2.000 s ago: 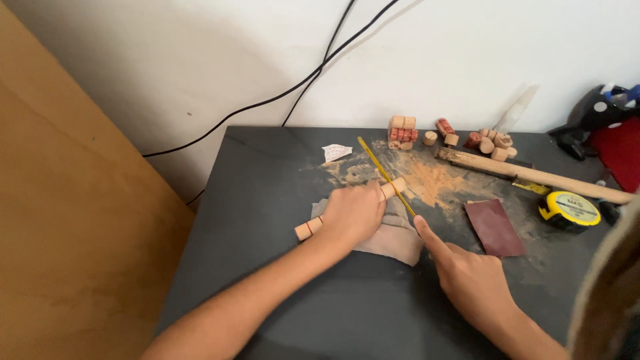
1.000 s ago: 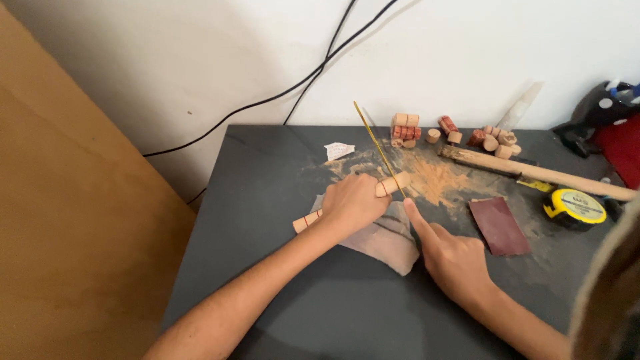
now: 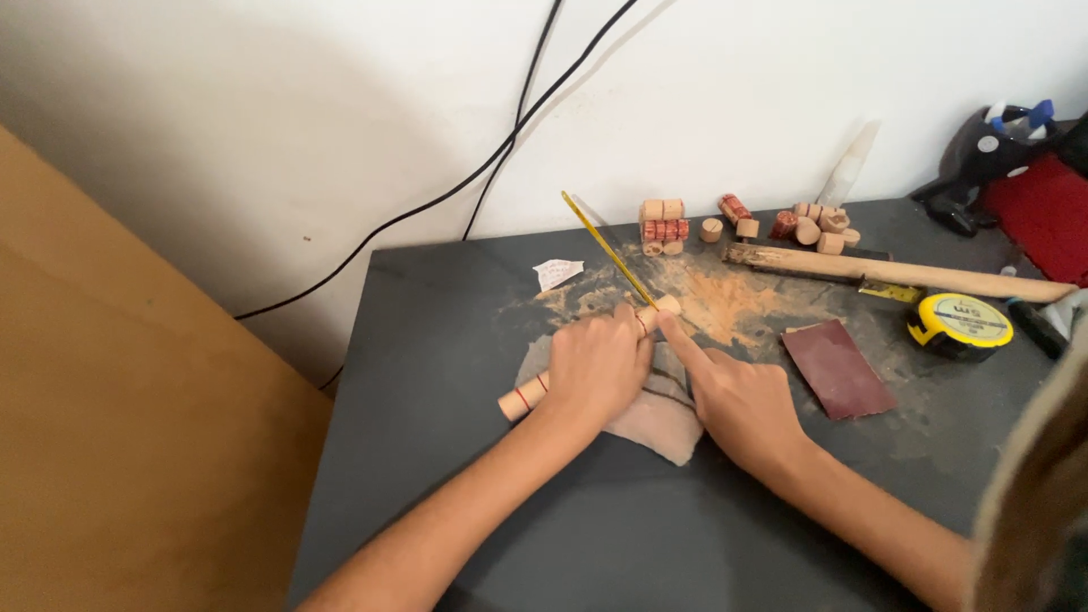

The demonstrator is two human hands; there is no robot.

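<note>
My left hand (image 3: 597,365) is closed on a round wooden dowel (image 3: 523,396) marked with red rings, pressing it down over a folded grey cloth (image 3: 659,425) on the dark tabletop. Across the dowel's right end lies a thin yellow blade (image 3: 608,249), which looks like a hacksaw blade; it slants up and away to the left. My right hand (image 3: 739,399) holds the near end of this blade, index finger stretched along it at the dowel. The rest of its grip is hidden under the hand.
Sawdust (image 3: 722,302) covers the table behind the hands. Short dowel pieces (image 3: 663,229), some red, stand near the wall. To the right are a long wooden stick (image 3: 901,270), a yellow tape measure (image 3: 965,323) and reddish sandpaper (image 3: 839,370). A paper scrap (image 3: 558,273) lies behind my left hand.
My right hand has moved back and forth with the blade, away from me and to the left since the first frame. My left hand keeps its hold on the dowel.
</note>
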